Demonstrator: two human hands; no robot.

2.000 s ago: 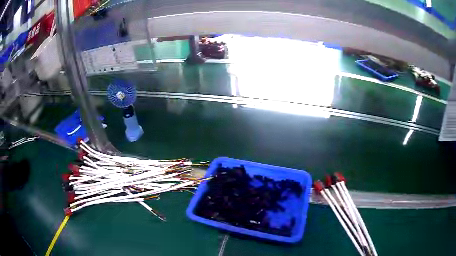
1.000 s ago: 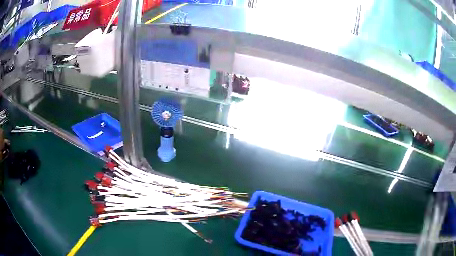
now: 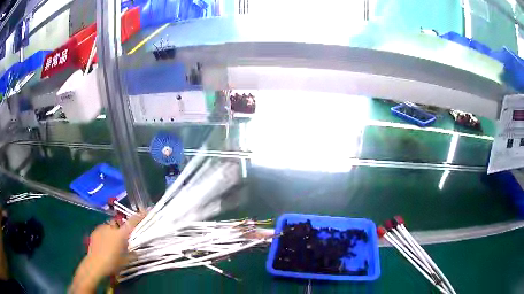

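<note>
My left hand (image 3: pixel 106 247), bare, reaches in from the lower left and closes around several white cables (image 3: pixel 189 192) near their red connector ends. These cables slant up to the right and are blurred. Other white cables (image 3: pixel 172 255) lie fanned on the bench beneath, with thin coloured cores at their right ends. Most red connectors are hidden behind the hand. A blue tray (image 3: pixel 376 255) of small black housings (image 3: pixel 304 252) stands to the right of the pile. My right hand is out of the picture.
A few white cables with red connectors (image 3: pixel 411 247) lie right of the tray. A small blue fan (image 3: pixel 166 150) stands behind the pile, beside a metal post (image 3: pixel 118 115). Another blue tray (image 3: pixel 99 185) and a black heap (image 3: pixel 24 235) are at the left.
My left hand has come into view and taken hold of cables at the pile's left end, lifting part of the bunch. The head view has shifted.
</note>
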